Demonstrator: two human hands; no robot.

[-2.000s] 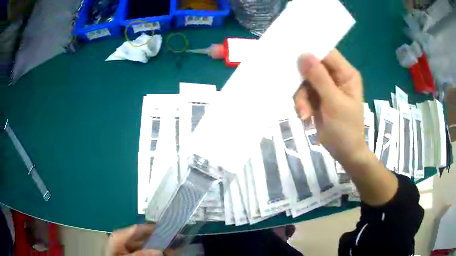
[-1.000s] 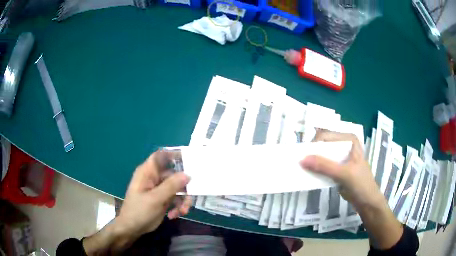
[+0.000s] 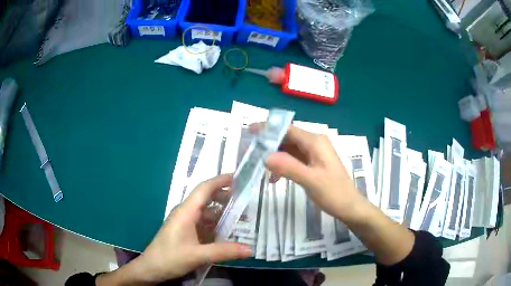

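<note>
My left hand [image 3: 185,234] and my right hand [image 3: 319,167] hold a narrow pack in a clear sleeve [image 3: 252,162], tilted up to the right and seen nearly edge-on. My left hand grips its lower part and my right fingers grip near its upper end. The pack is slightly blurred and its contents are hard to make out. Beneath the hands lies an overlapping row of white window packs [image 3: 396,167] with grey strips. A bare mesh watch strap [image 3: 39,148] lies on the green bench at the left.
Blue parts bins [image 3: 263,38] stand at the back, with a bag of small metal parts [image 3: 325,33] beside them. Crumpled tissue [image 3: 193,57], yellow rubber bands [image 3: 236,59] and a red glue bottle [image 3: 311,82] lie in front. A red stool [image 3: 28,237] stands beyond the bench edge at lower left.
The white card's broad face, level between both hands one second ago, no longer shows. The held pack is now turned steeply and edge-on, with both hands still on it. The view has shifted.
</note>
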